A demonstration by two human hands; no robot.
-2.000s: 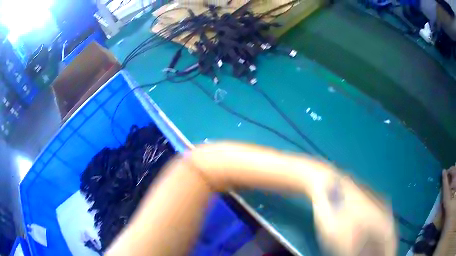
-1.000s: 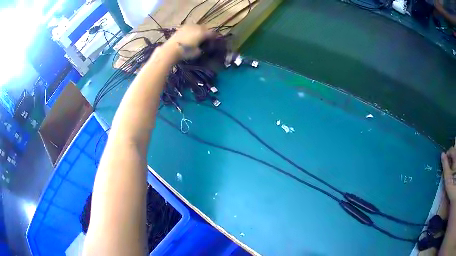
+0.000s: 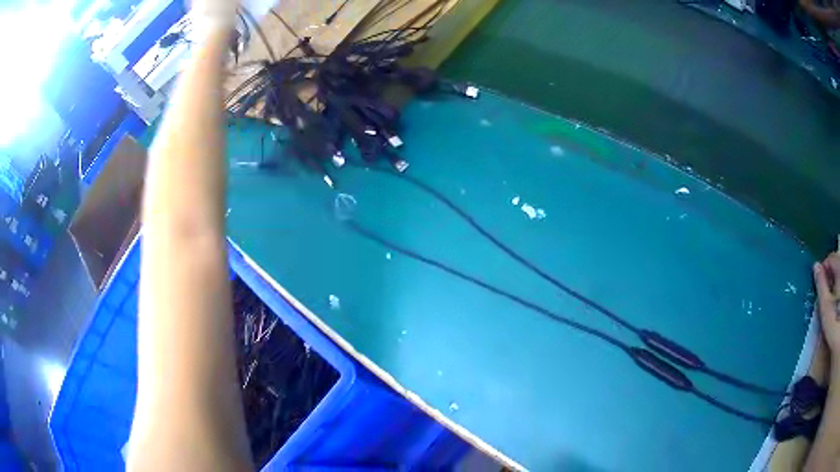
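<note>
Two black headset cables run across the green bench, with oval in-line remotes (image 3: pixel 670 350) lying side by side at the lower right. Their right ends meet a coiled cord bundle (image 3: pixel 801 408) beside my right wrist. My right hand (image 3: pixel 829 290) is cut off by the right edge; its grip cannot be told. A tangled black cable pile (image 3: pixel 345 88) with pale plugs lies at the bench's far left, partly on cardboard. My left forearm crosses the left side; my left hand (image 3: pixel 219 11) is blurred and cut off at the top edge, left of the pile.
A blue tote (image 3: pixel 313 336) holding black cables (image 3: pixel 276 387) stands against the bench's near left edge, partly behind my left arm. A brown cardboard flap (image 3: pixel 109 217) stands beyond it. A dark green strip (image 3: pixel 626 92) runs along the bench's far side. Part of a person shows at the top right.
My left arm swept from over the bench to the cable pile, then left and up past it. The two remotes, covered at first, now show. My right hand stays at the right edge.
</note>
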